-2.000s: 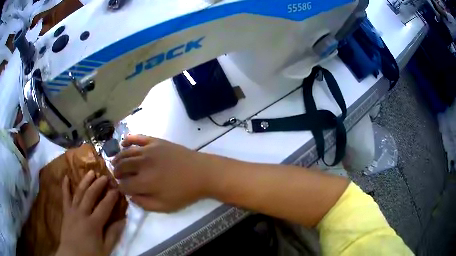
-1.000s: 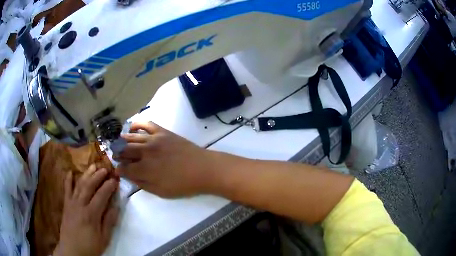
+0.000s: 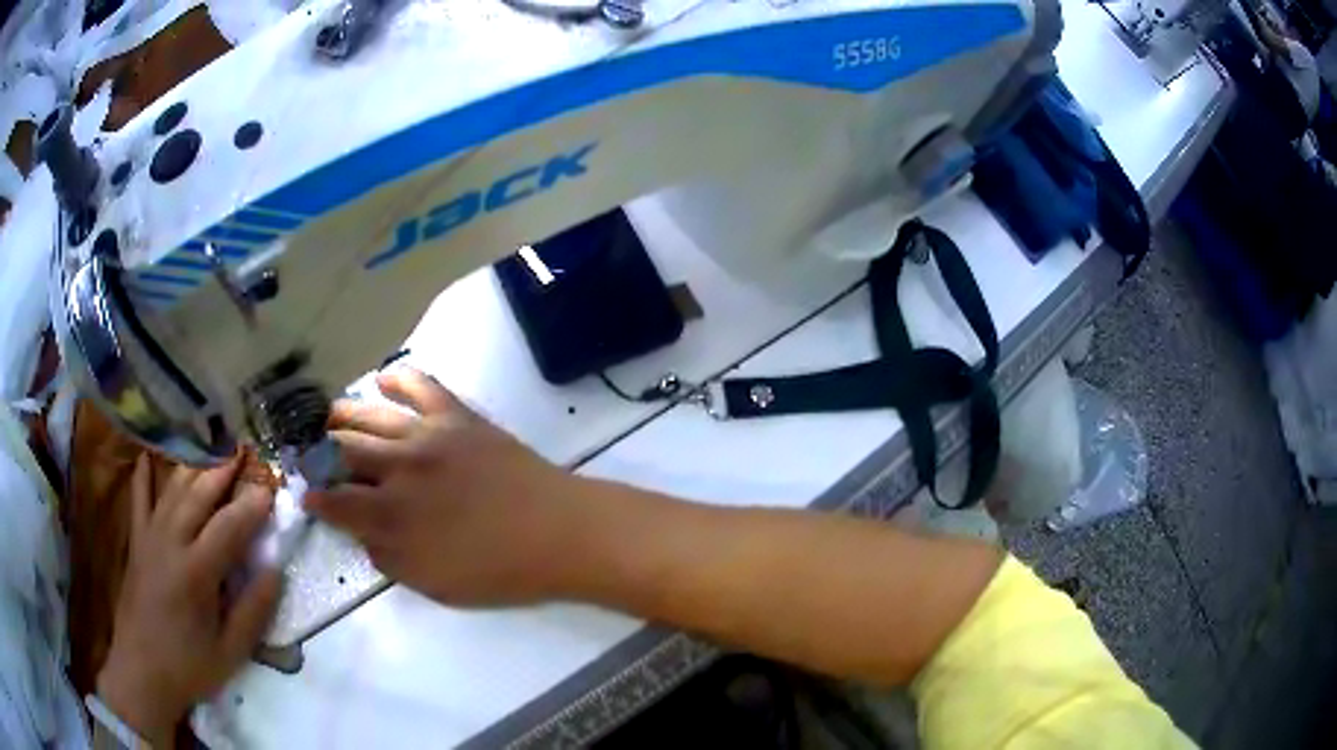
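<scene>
The brown panel [image 3: 100, 513] lies at the far left of the table, partly under the machine head and my left hand. My left hand [image 3: 183, 579] rests on its right edge, fingers spread and pointing toward the presser foot area [image 3: 286, 440]. A bit of white fabric [image 3: 269, 539] shows beside my left fingers. My right hand [image 3: 440, 491] is bent at the small parts under the left end of the sewing machine head [image 3: 484, 191]; its fingertips are partly hidden, and I cannot tell whether they grip anything.
A dark flat case [image 3: 598, 301] lies under the machine arm, joined to a dark green lanyard [image 3: 821, 391]. A navy fabric item [image 3: 1048, 176] is behind the head. White and brown pieces [image 3: 37, 586] heap at the left. The ruler-marked table edge [image 3: 631, 681] crosses below.
The brown panel and my left hand have moved left, baring more of the machine bed. My right hand stays by the presser foot. The view has shifted slightly.
</scene>
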